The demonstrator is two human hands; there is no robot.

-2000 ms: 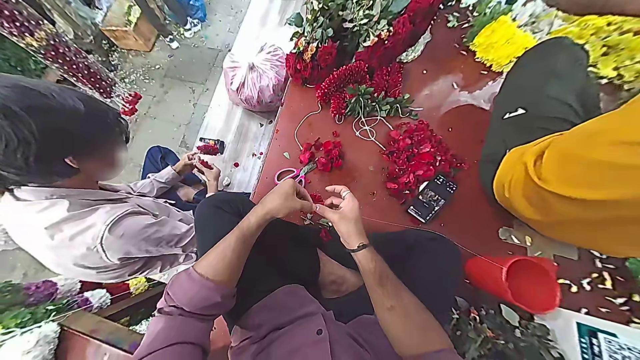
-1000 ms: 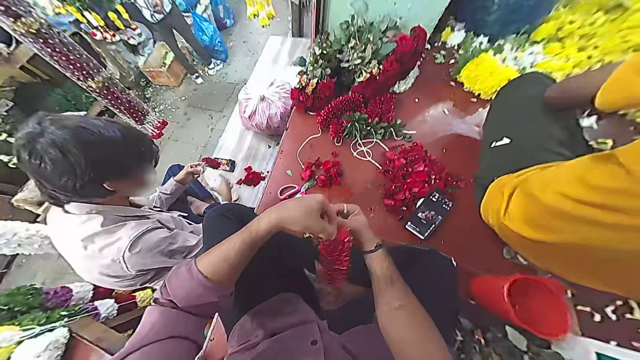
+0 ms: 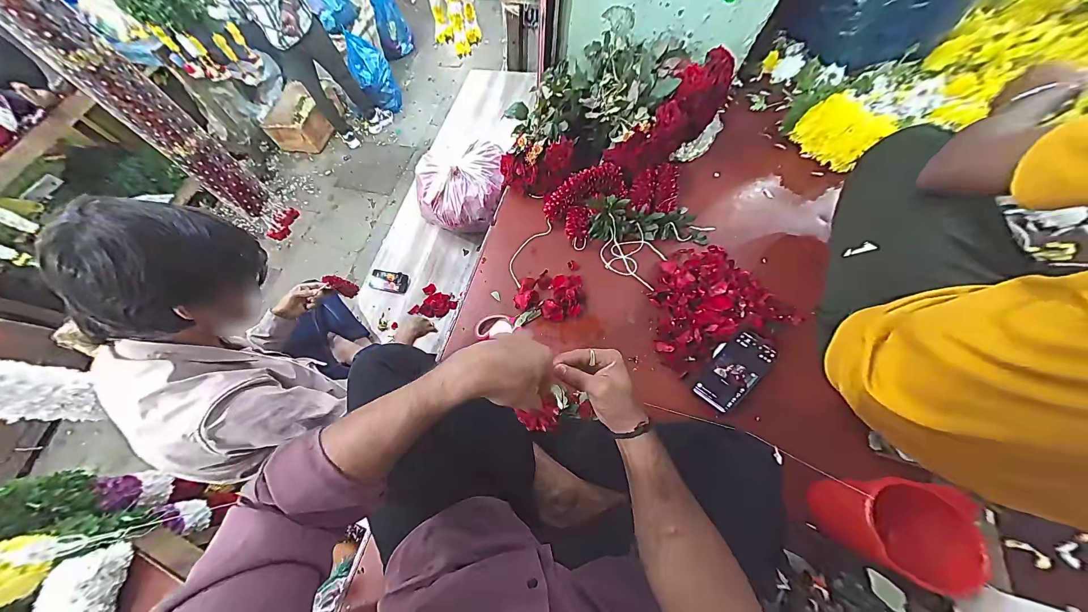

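Note:
My left hand is closed, its fingertips meeting those of my right hand above my lap. A short string of red petals with green leaf bits hangs just under both hands, partly hidden. My right thumb and forefinger are pinched on a fine thread, which runs right toward a red plastic container. Beyond my hands lie a small heap of red petals and scissors with a pink handle, partly covered by my left hand. A larger heap of red petals is to the right.
A phone lies by the large heap. Red garlands, leafy stems and white cord are farther back. One person sits at left holding a red petal piece; another, in a yellow top, sits at right near yellow flowers.
My hands have come together at the fingertips, and the petal string that hung clearly between them a second ago is now mostly hidden. The person at left has raised a red petal piece.

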